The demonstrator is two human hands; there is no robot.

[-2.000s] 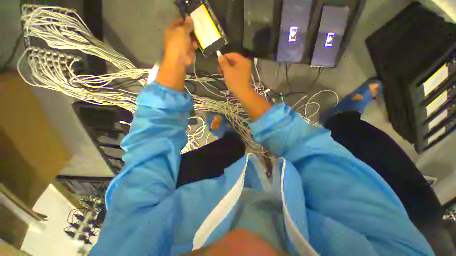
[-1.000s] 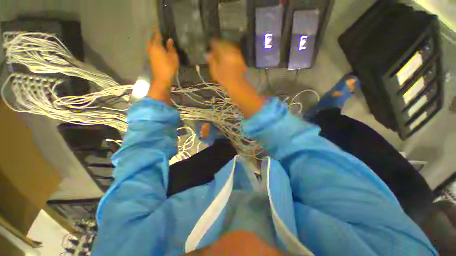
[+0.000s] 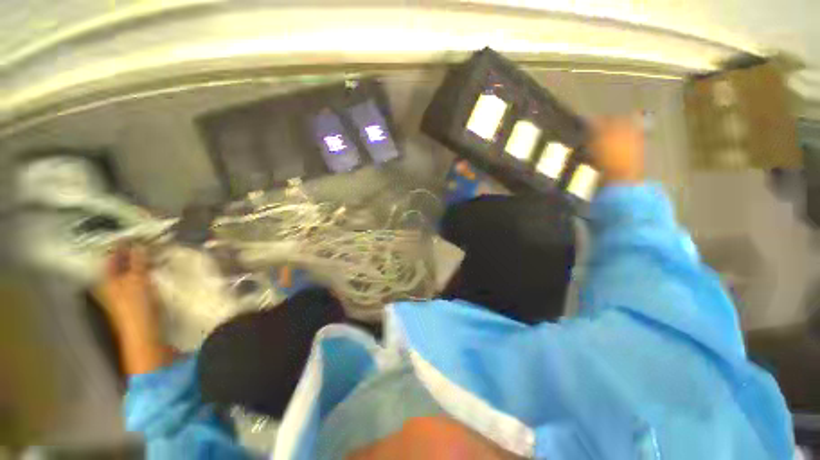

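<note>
A black phone tray [image 3: 450,126] holds several phones with white labels, right of centre. My right hand [image 3: 619,148] is at its right end and appears to grip the edge; the fingers are blurred. My left hand [image 3: 130,278] is low at the left, beside white cables [image 3: 202,283]; blur hides whether it holds any. A second phone tray [image 3: 243,148] lies behind the cables. Two lit phones [image 3: 375,135] with charging marks sit in its right part; its left slots look dark, without lit phones.
More white cables [image 3: 378,260] lie tangled between my legs. A blurred cable bundle [image 3: 63,193] is at the far left. A brown cardboard box [image 3: 742,117] stands at the far right. A pale wall base [image 3: 360,40] runs along the back.
The view has swung right. My hands have left the phone and slots of the middle tray and spread apart, the right to the labelled tray, the left to the left-hand cables. The labelled phone is no longer in my hands.
</note>
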